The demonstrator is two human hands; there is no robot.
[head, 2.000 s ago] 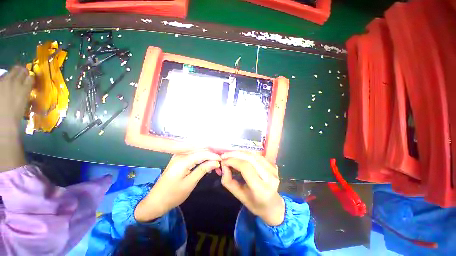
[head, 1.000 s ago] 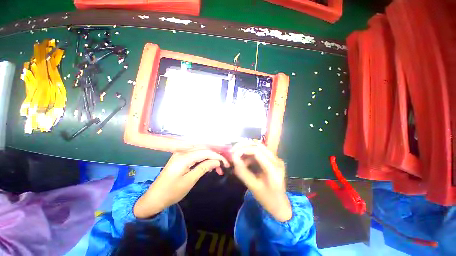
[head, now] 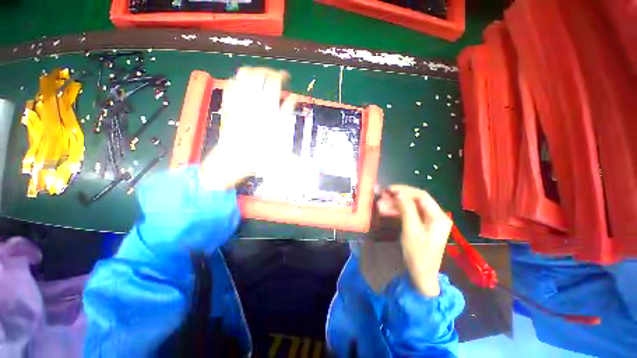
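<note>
An open-backed tablet unit [head: 334, 150] lies in an orange-red foam tray [head: 307, 213] in front of me, its inside partly lost in white glare. My left hand [head: 255, 126] is over the left half of the unit, overexposed and blurred; whether it touches or holds anything cannot be told. My right hand [head: 419, 220] is just right of the tray's lower right corner, fingers bent together, with something small and blurred at the fingertips that I cannot identify.
Black cabled parts [head: 115, 126] and yellow flex cables [head: 52, 133] lie left of the tray. Stacked red foam trays [head: 489, 140] stand at right. A red-handled tool [head: 471, 255] lies near the bench edge. More trays [head: 199, 21] sit on the conveyor behind a rail [head: 300, 49].
My hands have parted from the tray's front edge. My left hand has moved up over the unit, my right hand to the right. The neighbour's hand at far left has gone.
</note>
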